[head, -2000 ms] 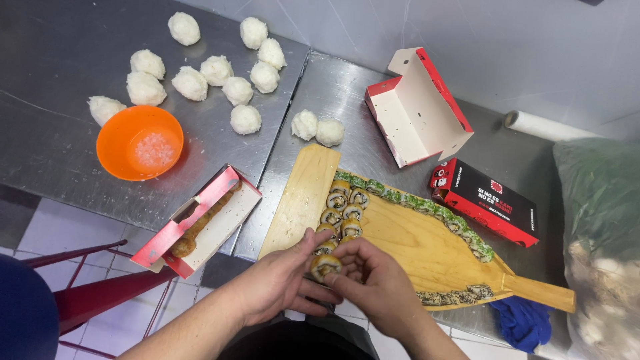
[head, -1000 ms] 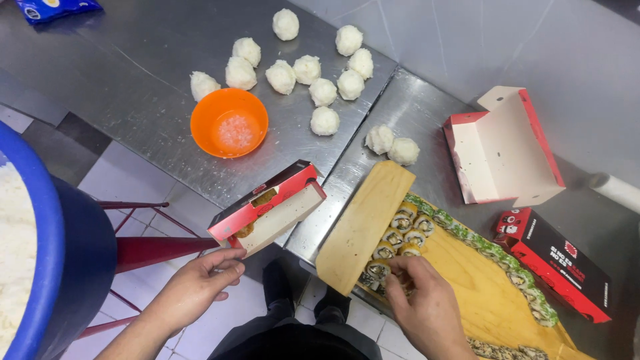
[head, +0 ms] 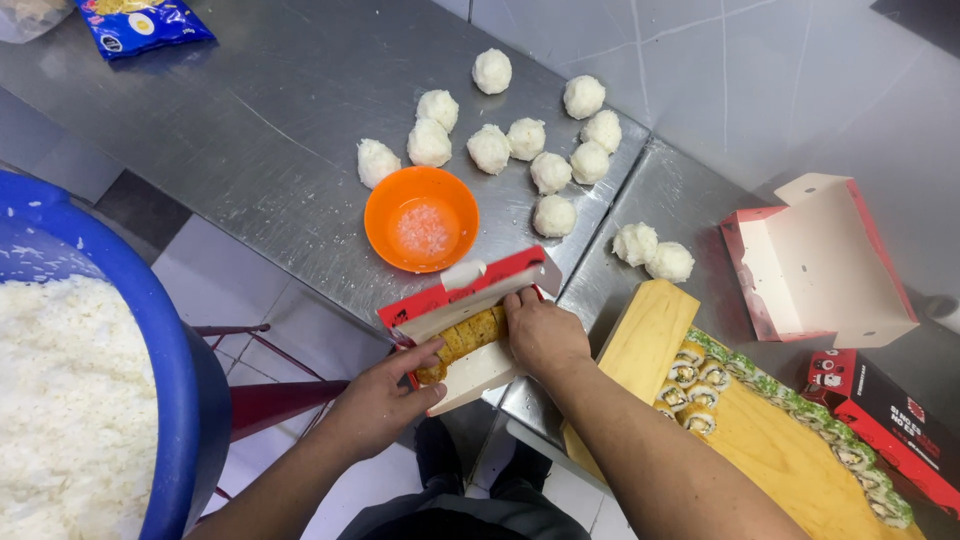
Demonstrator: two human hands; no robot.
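An open red and white cardboard box (head: 480,371) sits at the edge of the steel table, holding a sliced, golden-coated sushi roll (head: 471,334). My left hand (head: 382,401) touches the roll's left end, fingers spread over it and thumb near the box's front wall. At the roll's right end, my right hand (head: 546,334) reaches into the box with bent fingertips; whether they pinch the roll is hidden. To the right, a wooden boat-shaped board (head: 772,450) carries golden-coated sushi pieces (head: 701,394) and a row of green-coated ones (head: 810,420).
Behind the box stands an orange bowl (head: 421,259) with water and rice grains. Several rice balls (head: 551,172) lie on the steel table (head: 285,97). A blue tub (head: 172,352) of rice is at left. A second open box (head: 817,262) and a closed black-red box (head: 885,427) are at right.
Both hands are now at the box with the roll; one second ago my right hand was at the sushi on the board. The box's lid stands wider open. The view has shifted left.
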